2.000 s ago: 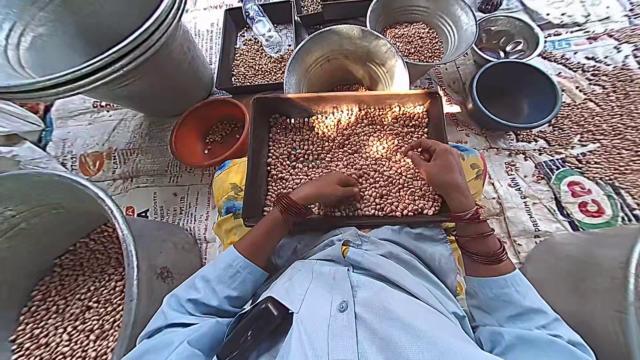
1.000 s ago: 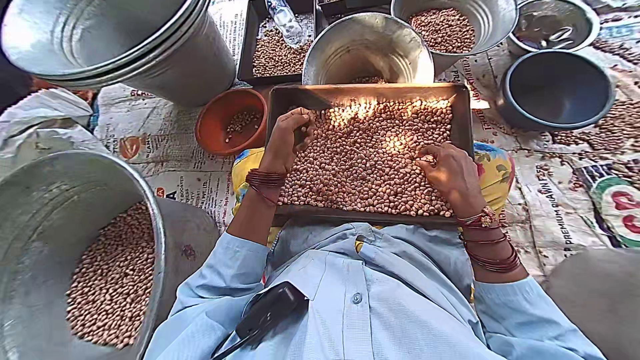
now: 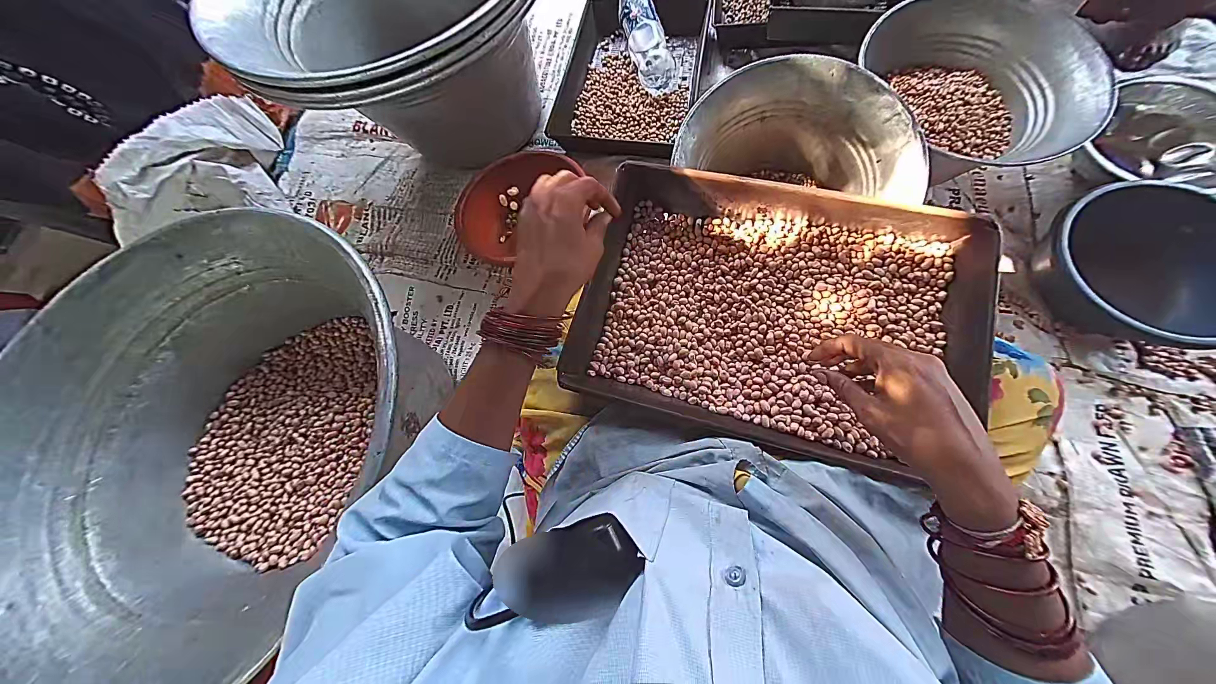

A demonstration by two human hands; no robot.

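A dark metal tray [image 3: 977,285] lies across my lap, spread with small brown nuts or beans [image 3: 741,313]. My left hand [image 3: 562,233] is at the tray's upper left corner, beside an orange-brown bowl [image 3: 484,223] that holds a few pale pieces; its fingers are bent, and whether they grip the rim or a piece cannot be seen. Over the lower right part of the tray, my right hand [image 3: 888,394] has thumb and forefinger a little apart, near the surface of the pieces. Nothing shows between those fingers.
A large metal tub [image 3: 380,351] with similar pieces stands at the left. Stacked metal tubs [image 3: 456,104] are behind it. Beyond the tray are two metal tubs, one of them tilted [image 3: 807,104], and a black tray [image 3: 622,144] with a plastic bottle [image 3: 648,47]. A dark bowl [image 3: 1130,266] stands at right.
My left hand has gone from over the pieces to the tray's upper left corner, by the bowl. The right hand stays over the tray's right part. The view has shifted left.
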